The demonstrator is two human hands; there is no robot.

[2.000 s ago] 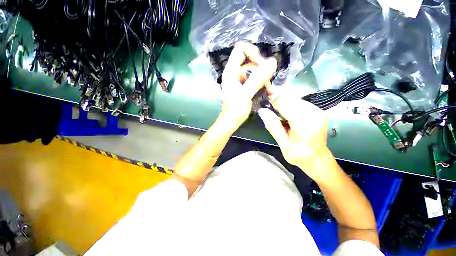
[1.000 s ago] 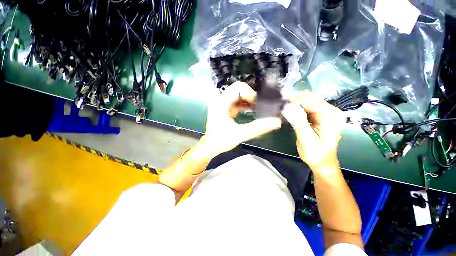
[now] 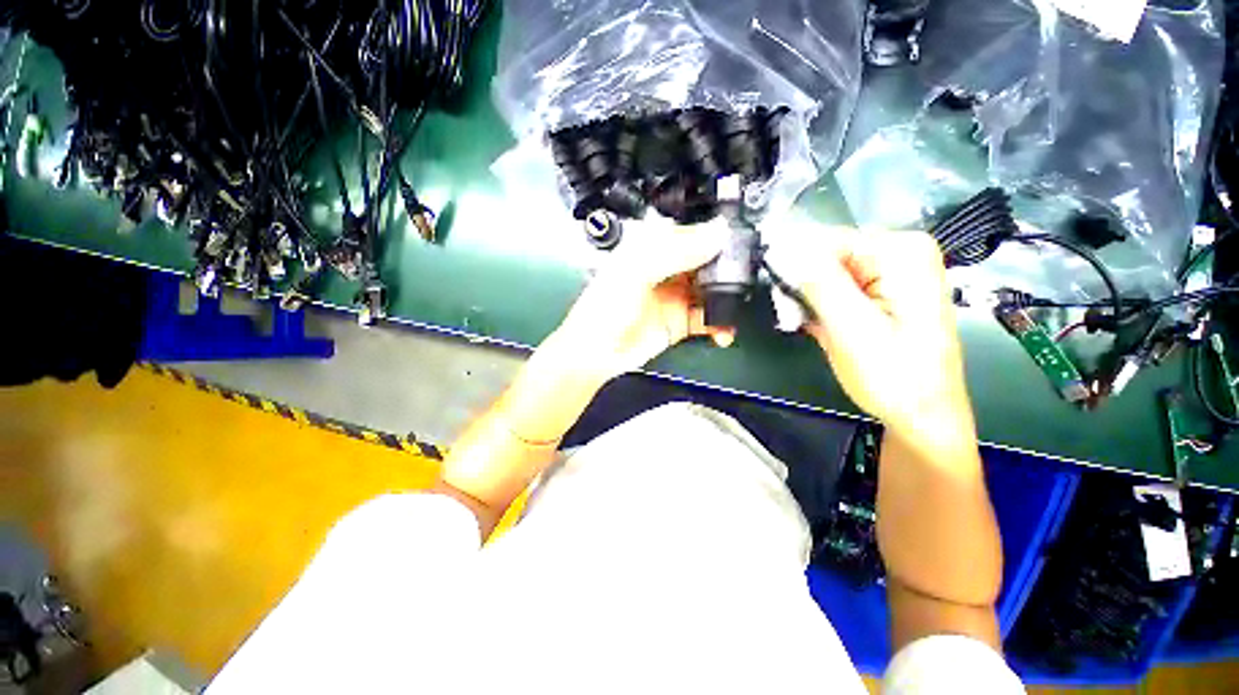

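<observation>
A black housing is held upright above the near edge of the green bench, with a pale silver tip at its upper end. My left hand grips it from the left. My right hand is at its right side, with fingertips against it and a dark cord along the fingers. A round black part with a pale centre lies on the bench beside my left hand. Behind, black ribbed housing parts show at the mouth of a clear plastic bag.
A heap of black corded units with silver tips lies at the left. At the right are a coiled black cable, a green circuit board, wires and another clear bag. Blue bins stand under the bench.
The housing, blurred a second ago, is now sharp and upright with its silver tip showing. My left hand has moved up and closer around it. The round part beside it has come into view.
</observation>
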